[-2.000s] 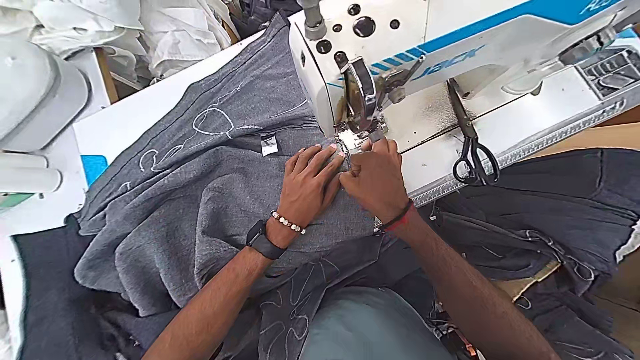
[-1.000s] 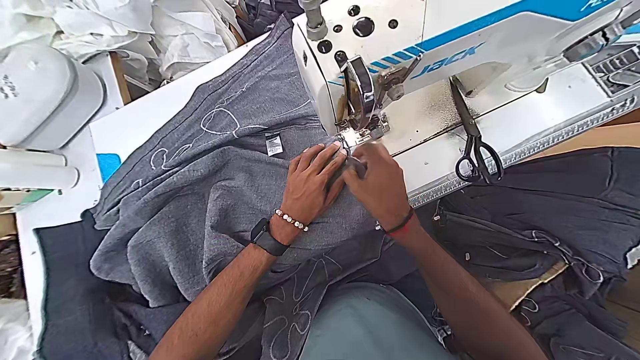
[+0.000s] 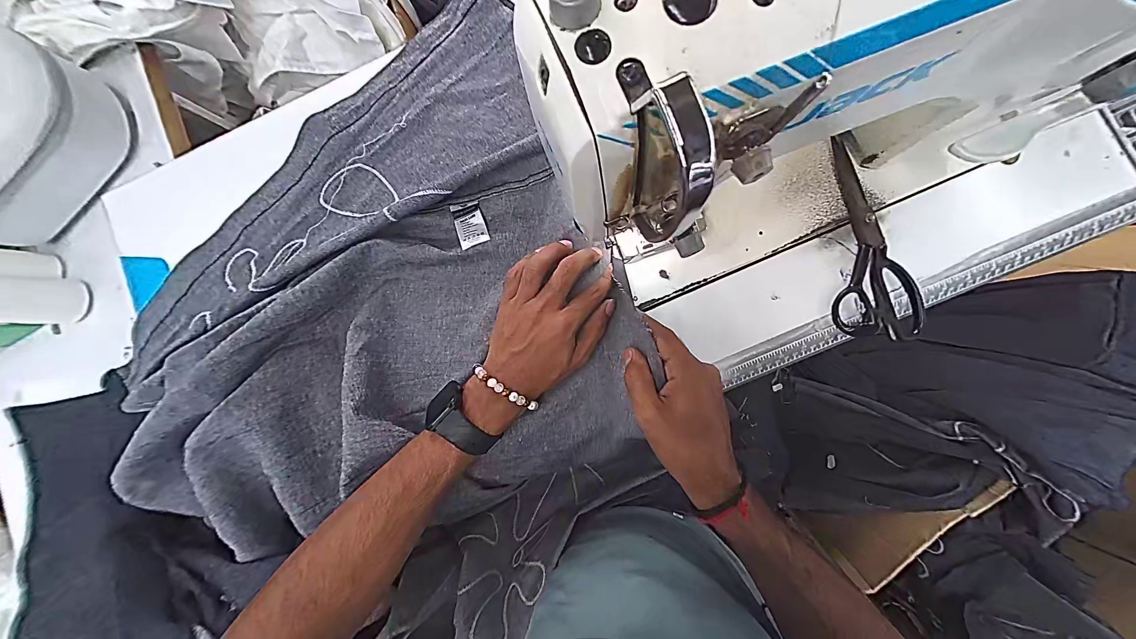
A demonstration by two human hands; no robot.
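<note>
Grey denim fabric (image 3: 382,346) with a small white label (image 3: 470,226) and loose white threads lies spread left of and below a Jack sewing machine (image 3: 763,80). My left hand (image 3: 550,319) rests flat on the fabric, fingertips beside the presser foot (image 3: 632,244), fingers slightly spread. The fabric's edge runs under the foot; the needle tip is hard to make out. Lower right of it, my right hand (image 3: 683,408) pinches that edge between thumb and fingers.
Black-handled scissors (image 3: 874,257) lie on the machine bed, right of the needle area. A measuring tape (image 3: 799,351) runs along the table's front edge. Dark denim pieces (image 3: 1003,373) hang at the right. White cloth (image 3: 302,44) and thread cones (image 3: 40,288) are at the left.
My right hand has moved from beside the presser foot down along the fabric edge, toward my body. My left hand stays on the fabric near the foot.
</note>
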